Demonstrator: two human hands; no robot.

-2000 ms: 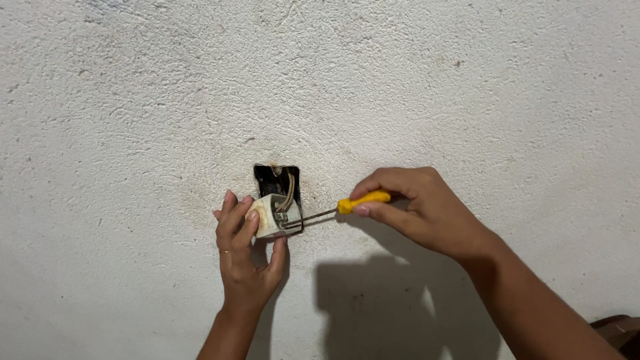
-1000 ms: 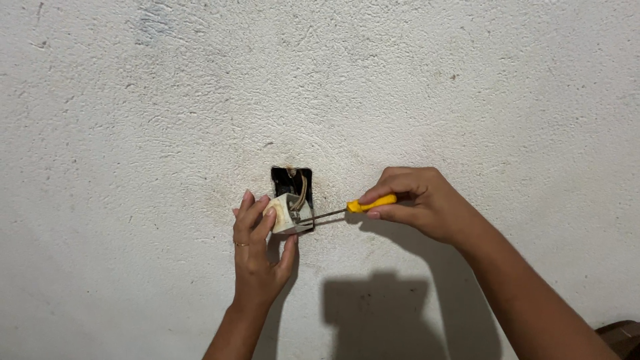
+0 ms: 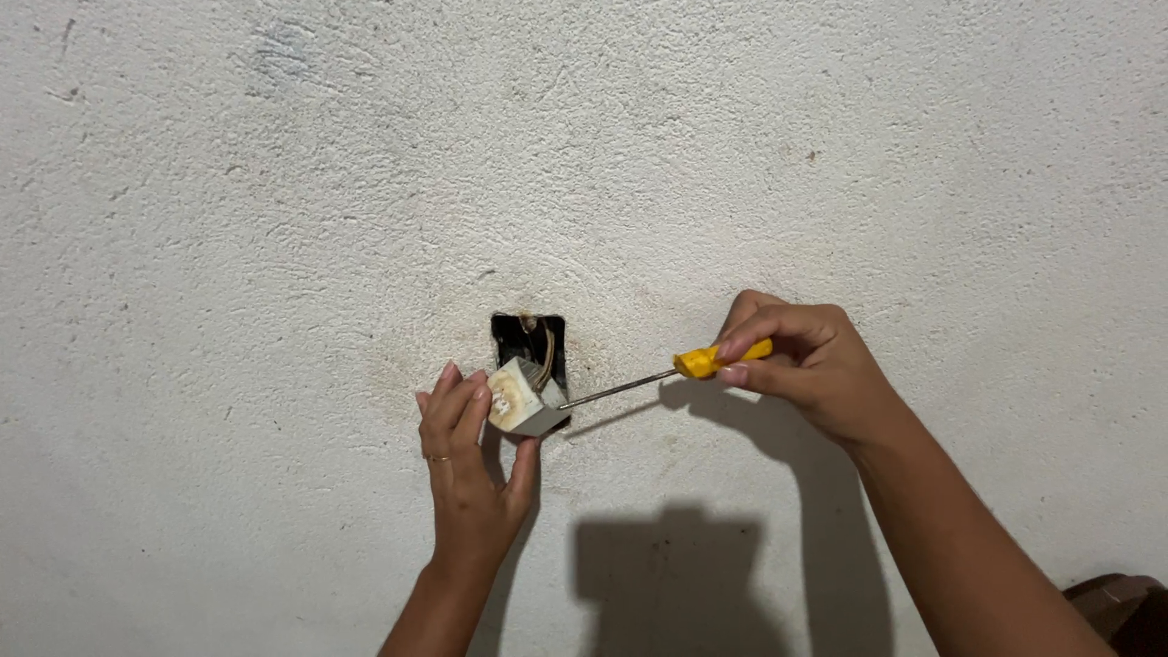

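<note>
Between the fingers and thumb of my left hand [image 3: 474,470] is a white plastic electrical fitting [image 3: 527,401], tilted, with a brown-stained face. It sits in front of the lower part of a dark rectangular wall box [image 3: 514,336]. Wires [image 3: 548,351] run from the box down to the back of the fitting. My right hand [image 3: 794,365] grips the yellow handle of a screwdriver [image 3: 701,362]. Its metal shaft points left and down, and the tip meets the right side of the fitting. Whether the tip sits in a screw cannot be told.
A rough white plastered wall [image 3: 274,228] surrounds the box, with brownish marks near the opening. Shadows of my arm and of a blocky shape fall on the wall below. A dark brown object [image 3: 1118,607], not clearly identifiable, lies at the lower right corner.
The fitting has been turned in my left hand, so that more of its stained face and lower side shows. The screwdriver's shaft slants more steeply than before. The view has shifted slightly.
</note>
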